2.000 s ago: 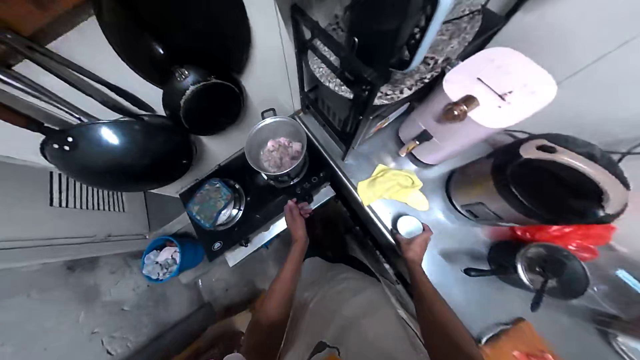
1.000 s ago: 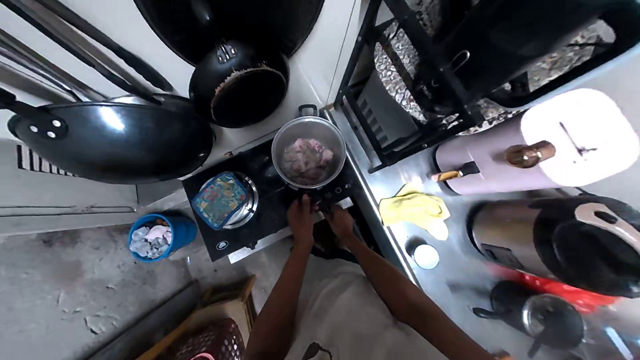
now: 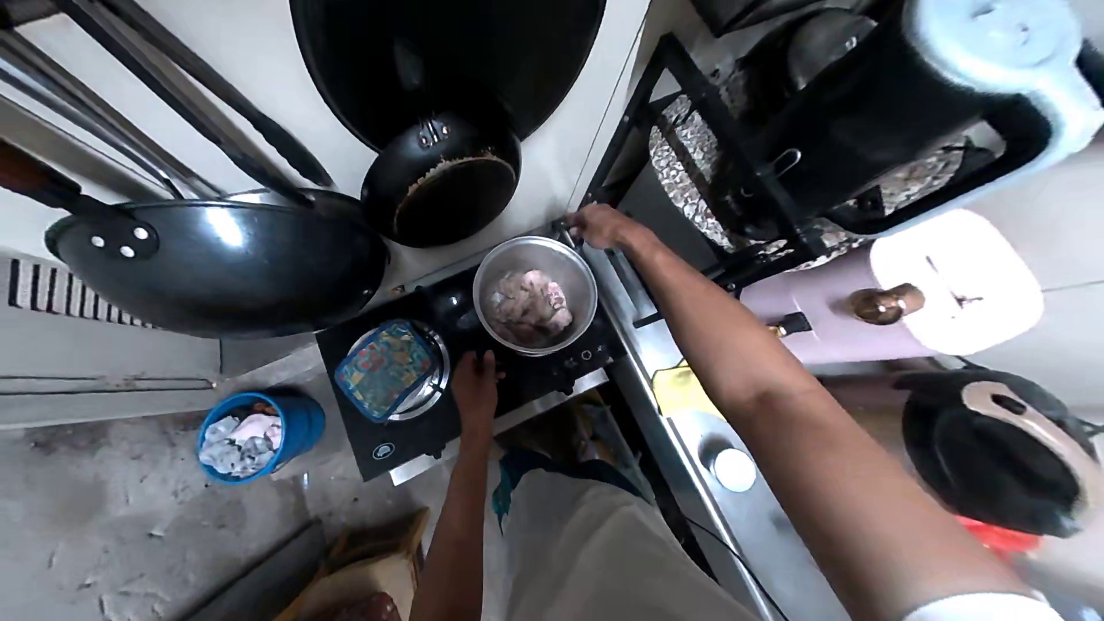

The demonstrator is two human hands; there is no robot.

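A metal pot holding pieces of raw-looking meat stands over the right burner of a black two-burner gas stove. At the pot's far right side, my right hand has its fingers on the small dark handle. My left hand rests low over the middle of the stove, between the burners, with nothing seen in it; its fingertips are partly dark against the stove. A patterned pot holder lies on the left burner.
Dark woks and a frying pan hang behind the stove. A blue bin stands at left. On the right counter are a yellow cloth, a white-topped container, a pink appliance and a cooker; a black rack stands behind.
My right hand has gone from the white-topped container to the stove front, then out to the pot's far handle. My left hand has moved left from the pot's near side.
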